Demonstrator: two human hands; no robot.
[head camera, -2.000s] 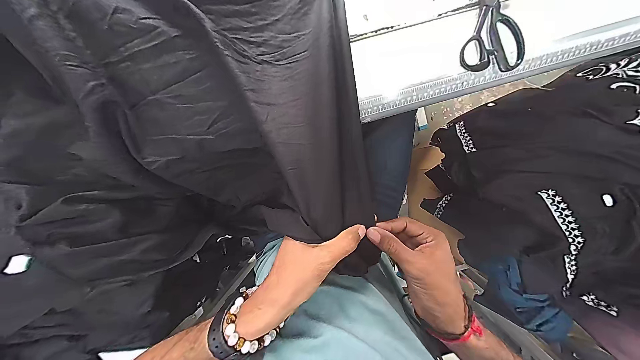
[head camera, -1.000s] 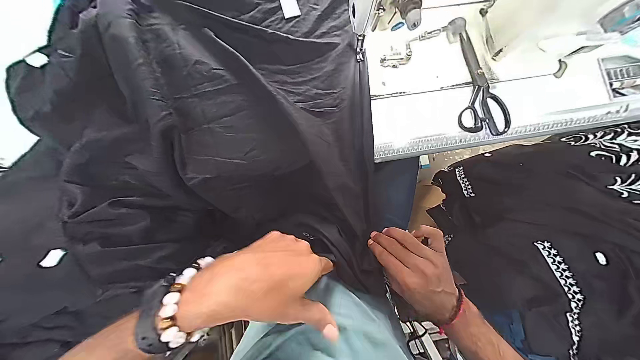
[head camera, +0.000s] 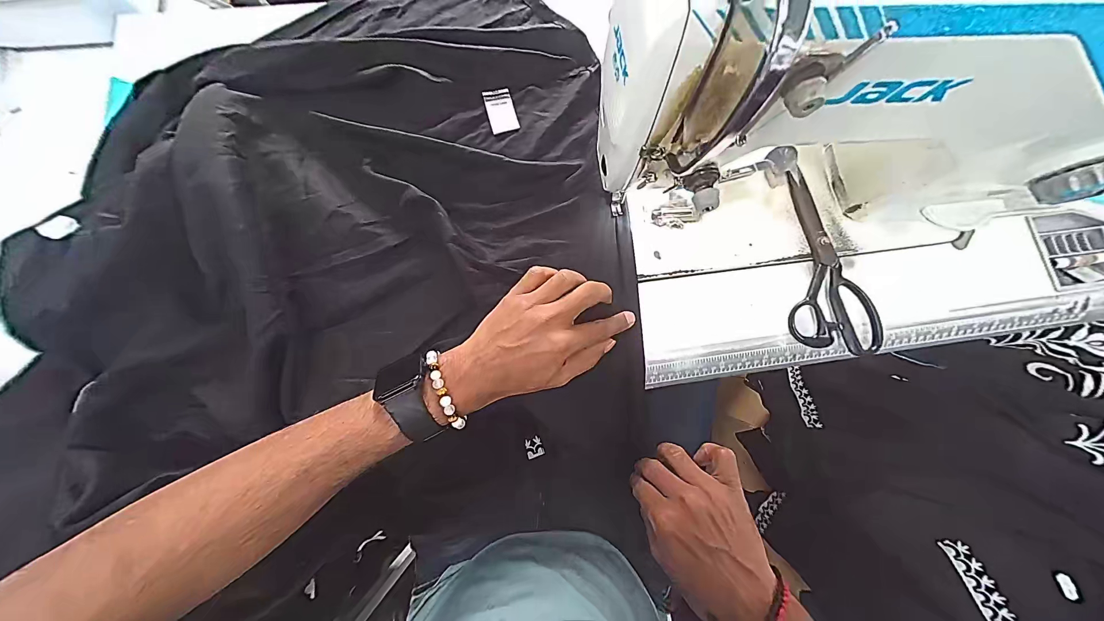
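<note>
Black fabric spreads over the left side and runs along its right edge under the presser foot of a white Jack sewing machine. My left hand, with a watch and beaded bracelet at the wrist, rests palm down on the fabric near that edge, fingers bent and thumb pointing right. Below it, at the table's front, my right hand has its fingers curled at the fabric's edge; its fingertips are partly hidden, and the cloth seems pinched there. A small white label lies on the fabric.
Black-handled scissors lie on the machine bed, handles over a ruler strip at its front edge. At the right, black cloth with white embroidery is heaped below the table. My knee in light blue cloth is at the bottom centre.
Two seconds ago both hands met at the fabric's lower edge. My left hand has since moved away and up onto the cloth; my right stays by the edge. The view has shifted toward the machine.
</note>
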